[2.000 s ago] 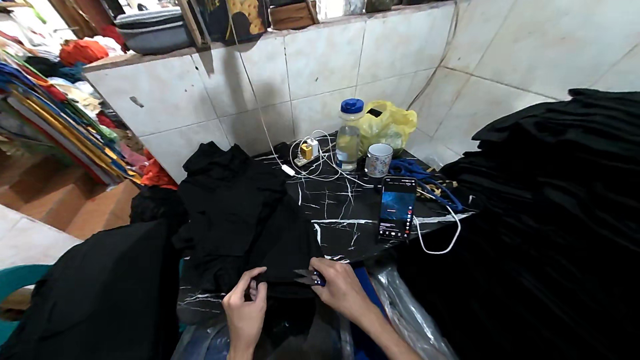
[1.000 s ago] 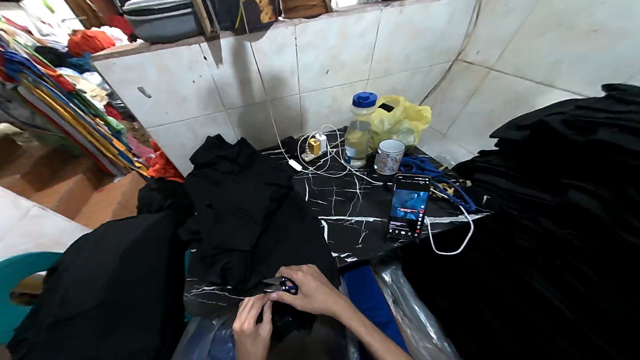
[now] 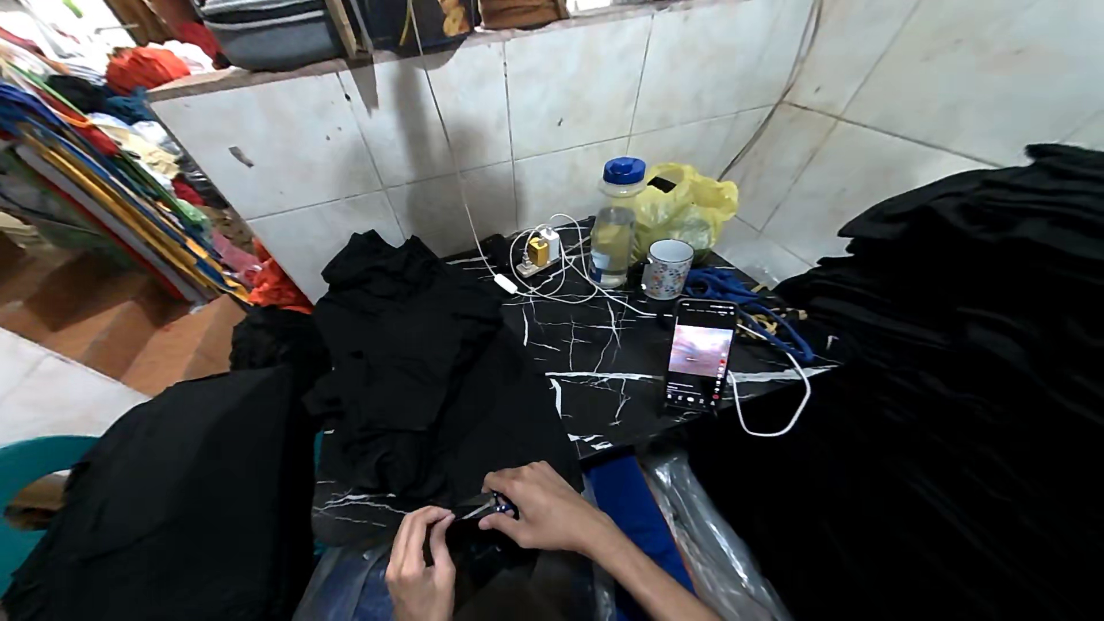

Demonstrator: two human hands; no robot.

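Note:
A black garment [image 3: 405, 345] lies spread over the near left part of a black marble-patterned table [image 3: 595, 345]. At its near edge, my right hand [image 3: 539, 509] grips small thread snips [image 3: 490, 507], their blades pointing left. Just left of the blade tips, my left hand [image 3: 423, 552] pinches the black fabric between thumb and forefinger. The exact spot between the blades is too dark to make out.
A lit phone [image 3: 700, 354], a patterned mug [image 3: 667, 269], a capped bottle [image 3: 614, 224], a yellow plastic bag [image 3: 686, 207] and a charger with white cables [image 3: 543, 248] stand towards the back. Black cloth [image 3: 931, 414] is piled at right, more [image 3: 190, 483] at left.
Both hands stay at the garment's near edge. My right hand's fingers and the snips have shifted slightly, and the picture on the phone has changed.

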